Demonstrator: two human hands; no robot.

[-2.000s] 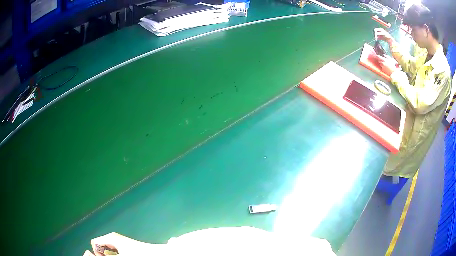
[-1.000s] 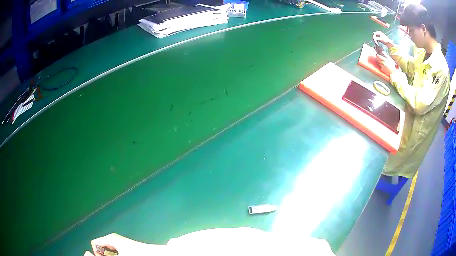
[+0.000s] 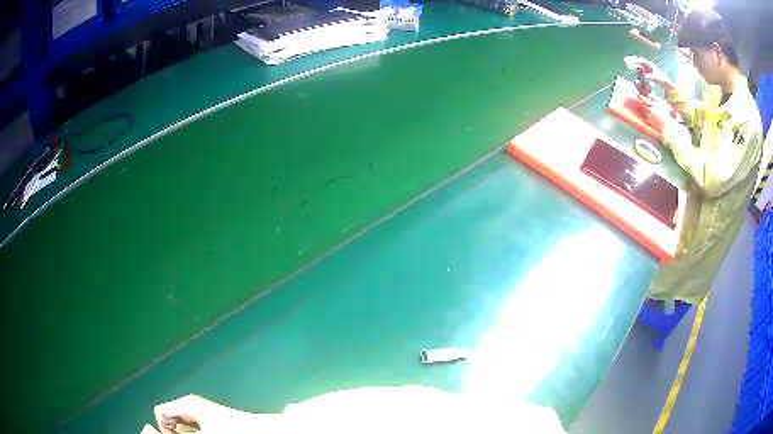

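My right hand (image 3: 191, 414) is at the bottom left edge, cut off by it, with its fingers bent around a small brownish-dark piece, perhaps a test plug (image 3: 169, 422). Most of the piece is hidden by the fingers. The pale, overexposed sleeve (image 3: 415, 411) fills the bottom middle. My left hand cannot be made out; a pale sliver at the lower edge beside the fingers is too small to assign. A short silver-white piece with a dark end, perhaps a USB flash drive (image 3: 442, 355), lies on the green bench (image 3: 356, 314) beside the glare.
A dark-red-screened tablet (image 3: 623, 174) and a tape roll (image 3: 647, 151) lie on an orange-edged foam pad (image 3: 551, 140). A person in a yellow smock (image 3: 720, 161) works behind. A green belt (image 3: 254, 212) runs alongside; white sheets (image 3: 314, 38) and a dark cable (image 3: 97, 140) lie beyond.
Dark marks on the green belt have shifted toward the lower left. The other person's raised hand has moved slightly. My right hand stays in nearly the same place.
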